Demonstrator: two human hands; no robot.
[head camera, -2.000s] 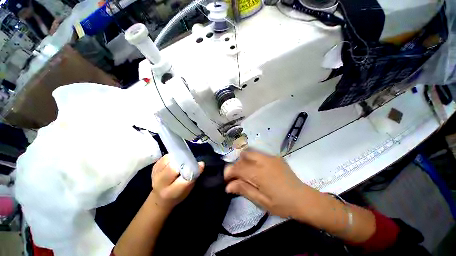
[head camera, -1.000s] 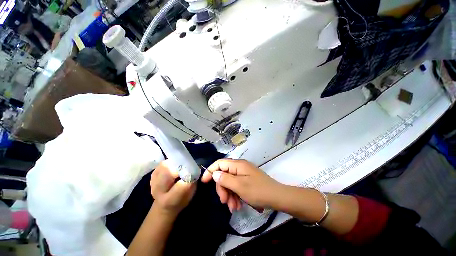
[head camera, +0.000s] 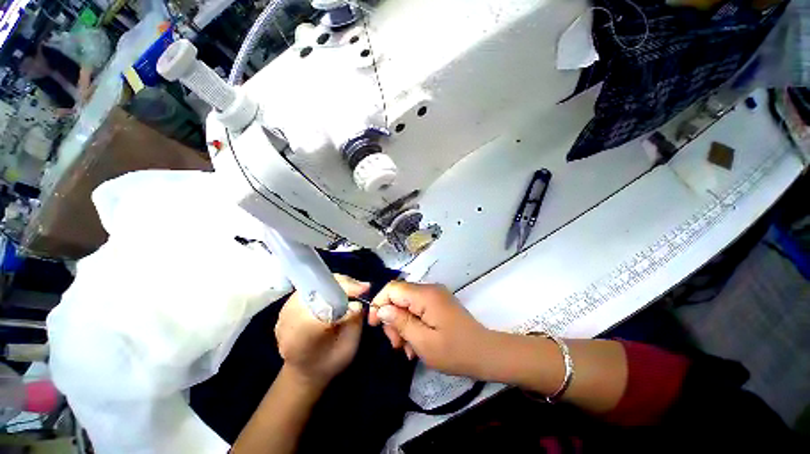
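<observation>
The white sewing machine (head camera: 480, 89) stands in front of me, its light arm (head camera: 302, 275) reaching down over my left hand. My left hand (head camera: 321, 341) is closed at the edge of the black fabric (head camera: 240, 377), partly hidden by the light arm. My right hand (head camera: 426, 326) pinches a tiny dark thread or strip end between thumb and forefinger, close to my left fingertips. The black fabric lies below both hands. The white fabric (head camera: 151, 293) heaps up at the left. A narrow black strip (head camera: 448, 405) curves at the table edge. The needle area is mostly hidden.
Black thread snips (head camera: 529, 211) lie on the white table (head camera: 568, 257), right of the needle area. Dark plaid cloth (head camera: 675, 71) hangs over the machine at the upper right. A measuring scale (head camera: 657, 253) runs along the table edge. A brown cardboard box (head camera: 115, 182) stands behind the white fabric.
My right hand has come in from the needle area to my left hand and now pinches the thin dark end. My left hand has turned slightly. The view has shifted a little.
</observation>
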